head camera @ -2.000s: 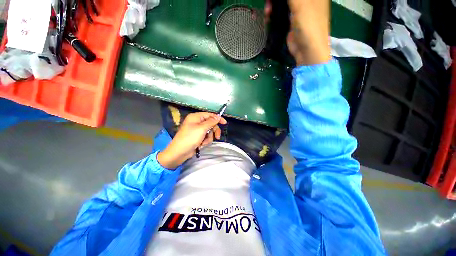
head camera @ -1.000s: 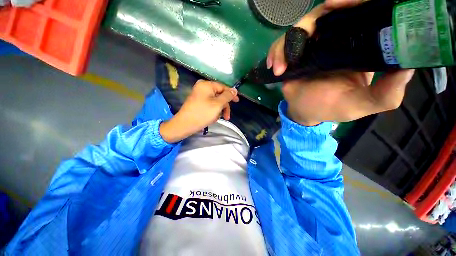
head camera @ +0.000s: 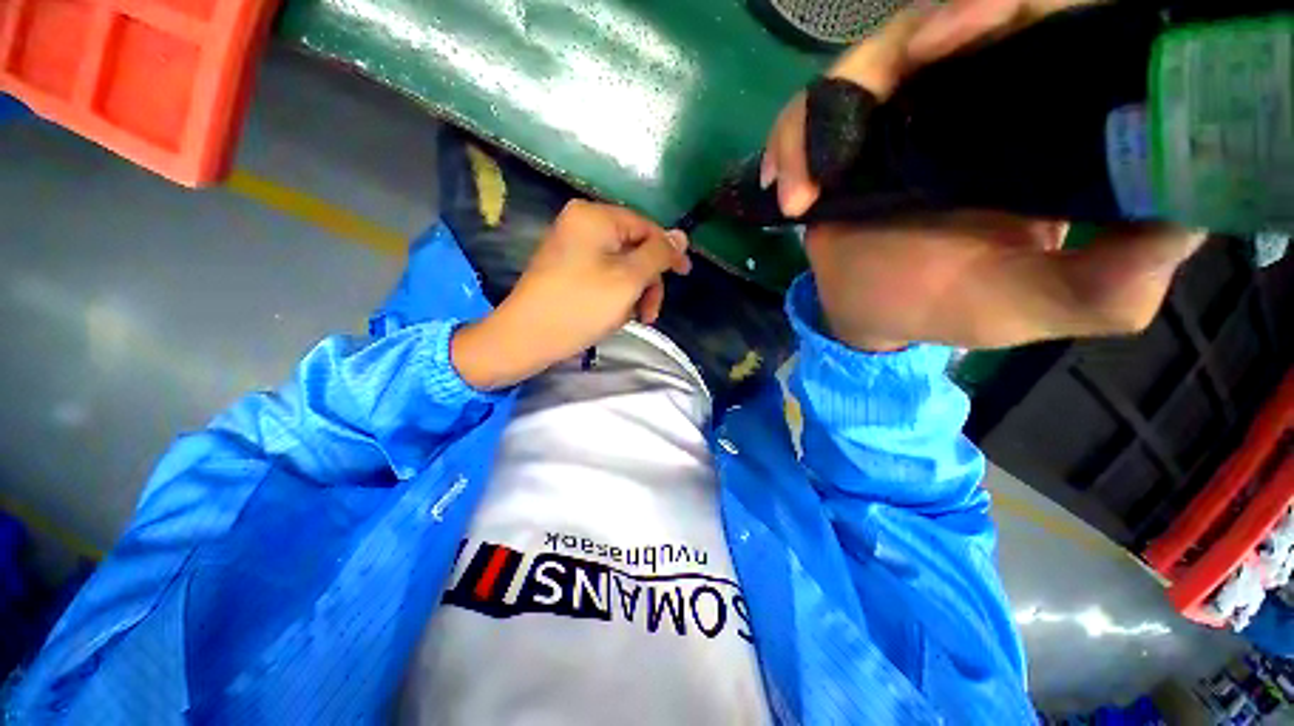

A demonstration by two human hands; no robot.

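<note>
My right hand (head camera: 965, 270) is closed around the electric screwdriver (head camera: 1022, 128), a thick black cylinder with a green label at the right edge; a black band wraps one finger. Its narrow end points left and down, to the fingertips of my left hand (head camera: 582, 277). My left hand pinches a tiny dark part (head camera: 680, 234) between thumb and finger, above my lap at the bench edge. The bit tip and the part meet or nearly meet; the fingers hide most of the part. A short dark end shows below my left hand.
The green bench top (head camera: 568, 85) spans the upper middle. The round grey dish (head camera: 837, 14) is cut off by the top edge. An orange-red tray (head camera: 142, 78) is at the upper left. A black divided tray (head camera: 1135, 383) and another red tray (head camera: 1235, 525) are at the right.
My right hand has come from over the bench with the screwdriver and brought its tip to my left hand. The view has shifted, so the bench and trays sit higher.
</note>
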